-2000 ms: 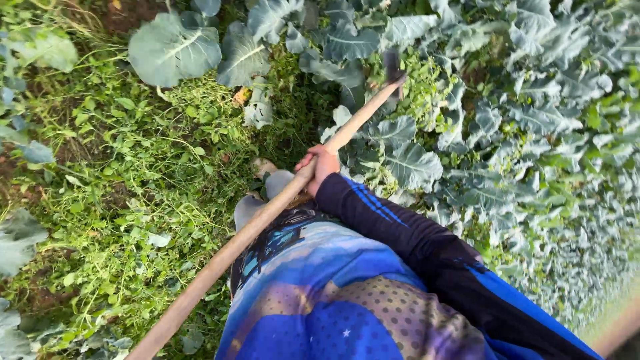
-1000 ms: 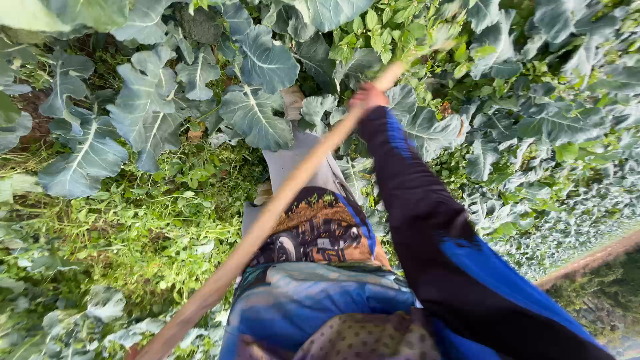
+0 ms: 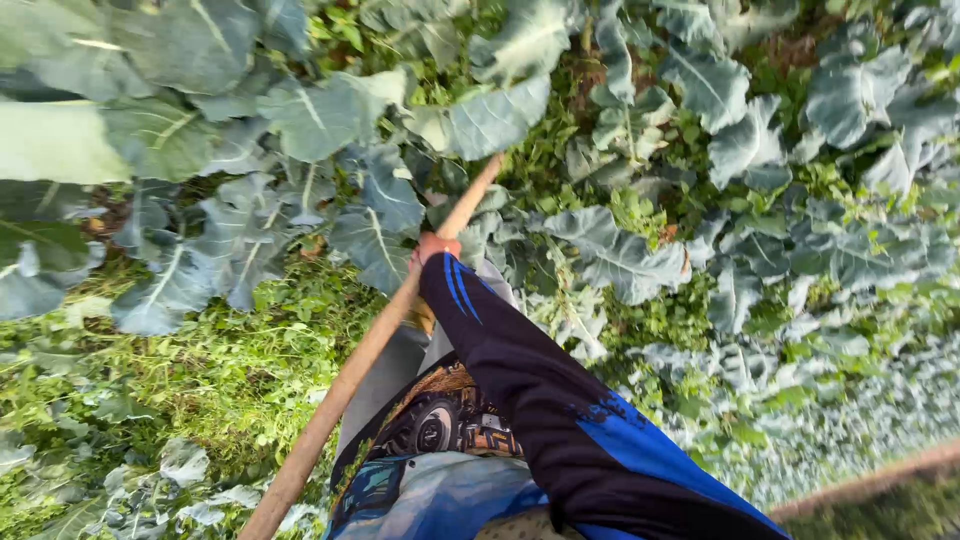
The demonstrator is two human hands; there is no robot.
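Observation:
My right hand [image 3: 435, 246], in a black and blue sleeve, is closed around a long wooden handle [image 3: 360, 364]. From the lower left edge the handle runs diagonally up past my hand, and its far end reaches the broccoli-like leaves [image 3: 499, 116] near the upper middle. Whatever is on that end is hidden by leaves. My left hand is out of view. Below the hand are my grey trouser legs and a printed apron or shirt.
Large blue-green leafy plants [image 3: 630, 259] stand across the top and right. Low green weeds [image 3: 277, 382] cover the ground at the left, beside my legs. A brown strip [image 3: 870, 484] runs along the lower right corner.
Two seconds ago a dark metal tool head showed on the handle's far end; now leaves hide that end. My right hand stays on the handle. The view has shifted over the plants.

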